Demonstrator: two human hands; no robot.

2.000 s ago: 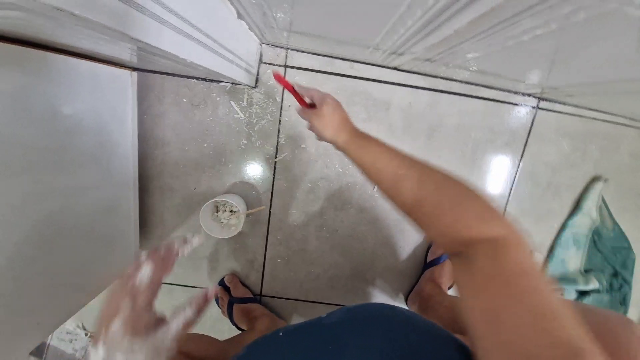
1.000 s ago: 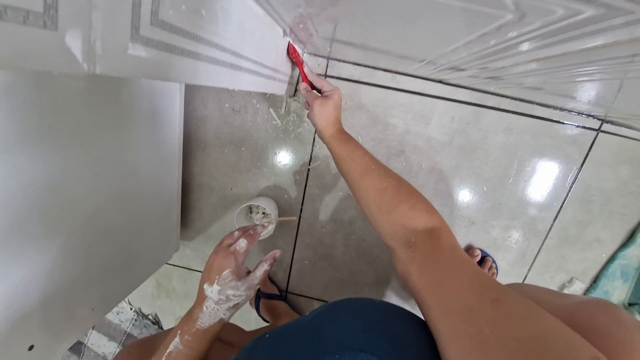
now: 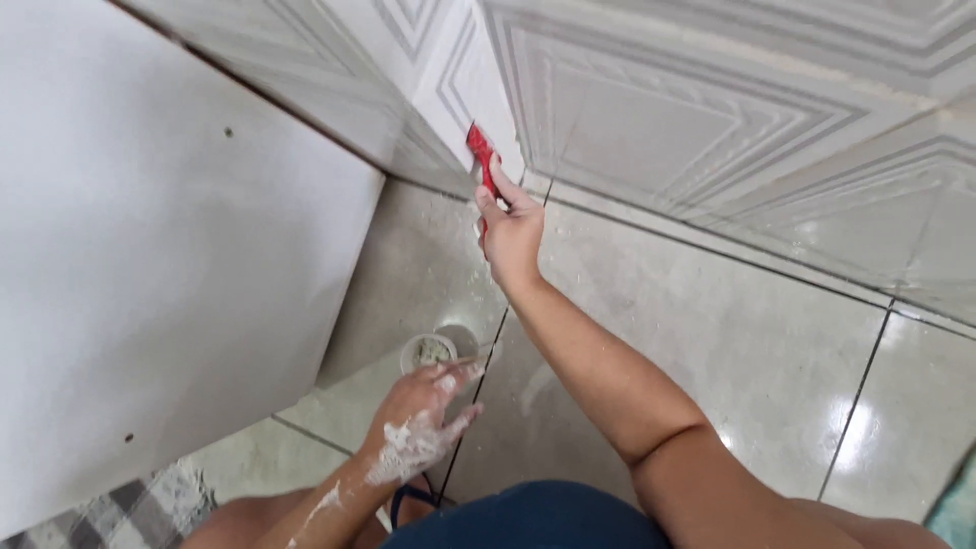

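Observation:
My right hand (image 3: pixel 512 229) grips a red-handled scraping tool (image 3: pixel 485 162), whose head lies against the narrow white patterned tile face (image 3: pixel 465 91) at the wall's corner. Smeared with white paste, my left hand (image 3: pixel 423 423) hangs with its fingers apart above the floor, holding nothing that I can see. Just beyond its fingers a small white tub (image 3: pixel 428 352) holds whitish, crumbly material. A thin stick (image 3: pixel 474 358) juts from the tub's side, partly behind the fingers.
A large white panel (image 3: pixel 191 229) fills the left side. Patterned wall tiles (image 3: pixel 633 114) rise ahead above glossy floor tiles (image 3: pixel 686 305) with white crumbs near the corner. A checked cloth (image 3: pixel 114 518) lies at lower left, a teal cloth (image 3: pixel 957 503) at lower right.
The red tool now rests higher on the corner's tile face than a second ago. Two seconds ago my left hand was farther left of the tub. The view has shifted toward the wall.

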